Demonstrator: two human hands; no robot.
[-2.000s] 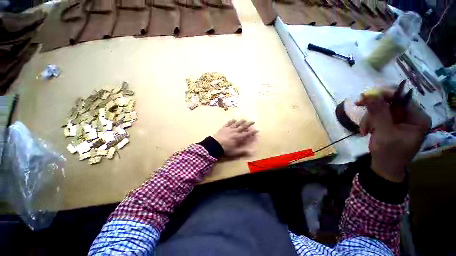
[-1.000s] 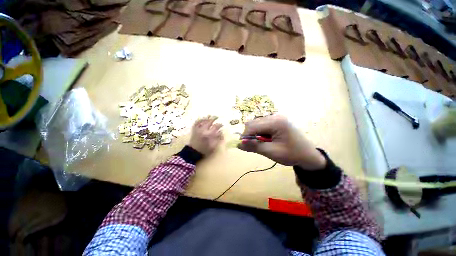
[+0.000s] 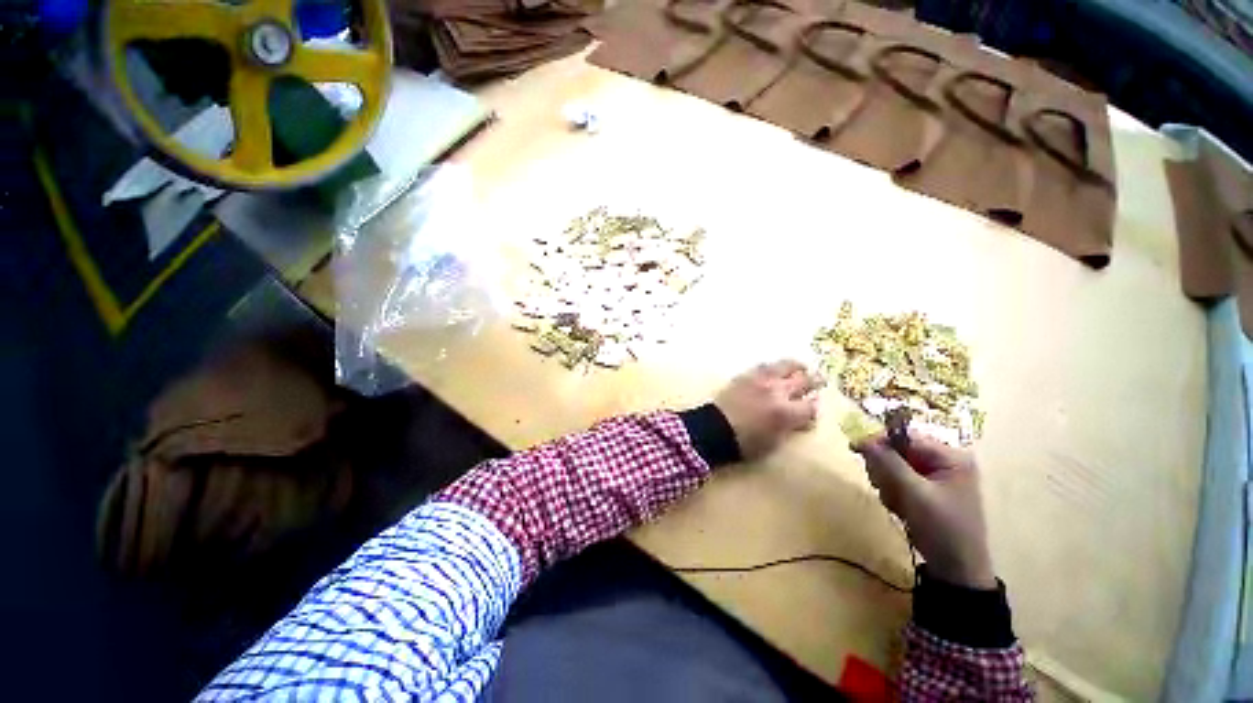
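Observation:
My left hand (image 3: pixel 770 408) lies on the tan board just left of the smaller pile of gold metal plates (image 3: pixel 900 360). Its fingers are bent, and whether a plate is under them cannot be told. My right hand (image 3: pixel 934 494) is at the near edge of that pile, with a short pale-yellow piece (image 3: pixel 862 426) and a small dark thing (image 3: pixel 897 424) at its fingertips. The wider pile of plates (image 3: pixel 612 286) lies further left. A thin black cord (image 3: pixel 790 562) curves over the board to my right wrist.
A red strip (image 3: pixel 866 678) shows at the near board edge by my right sleeve. A clear plastic bag (image 3: pixel 412 295) lies at the board's left corner, with a yellow handwheel (image 3: pixel 254 89) beyond. Brown panels with handles (image 3: pixel 893 103) line the far edge. A white crumpled ball (image 3: pixel 585 120) lies far left.
The view has swung left. My right hand came from the right side table to the small pile. The long pale strip seen across the right a second ago is no longer visible.

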